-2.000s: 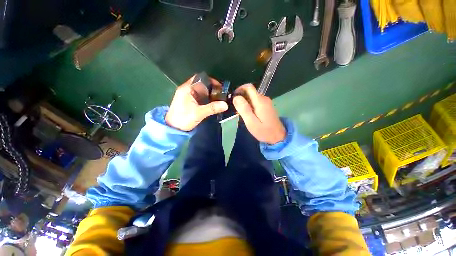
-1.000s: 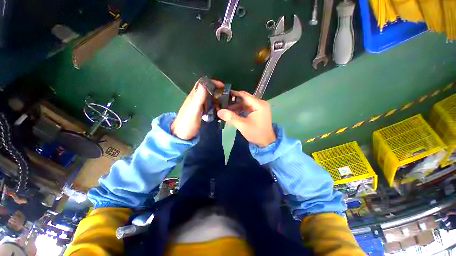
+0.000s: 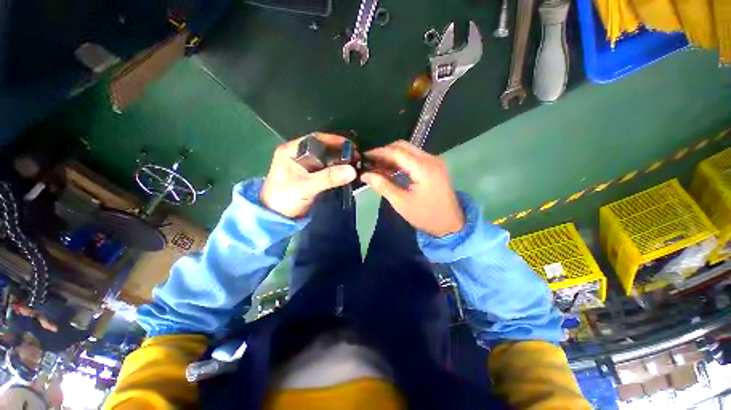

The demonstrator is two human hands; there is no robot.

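Observation:
My left hand (image 3: pixel 300 180) is closed around a small dark metal fitting (image 3: pixel 311 152), held in front of my lap above the bench's near edge. My right hand (image 3: pixel 417 186) meets it from the right, its thumb and fingertips pinched at a small dark part (image 3: pixel 361 162) at the fitting's right side. What exactly the right fingertips hold is too small and dark to tell. The adjustable wrench (image 3: pixel 442 76) lies on the bench just beyond my right hand, a brass-coloured part (image 3: pixel 418 86) beside it.
A double-ended wrench (image 3: pixel 362 34) lies farther left. A brown open-end wrench (image 3: pixel 519 60), a pale-handled tool (image 3: pixel 551 56) and a blue tray (image 3: pixel 621 66) with yellow strands are at the right. Yellow crates (image 3: pixel 653 228) stand beyond the floor tape. A handwheel (image 3: pixel 170 184) is at left.
Since one second ago, the left hand has turned, its thumb now lying across the fitting's near side. The right hand has shifted slightly, its fingers now pinched at the fitting's right side.

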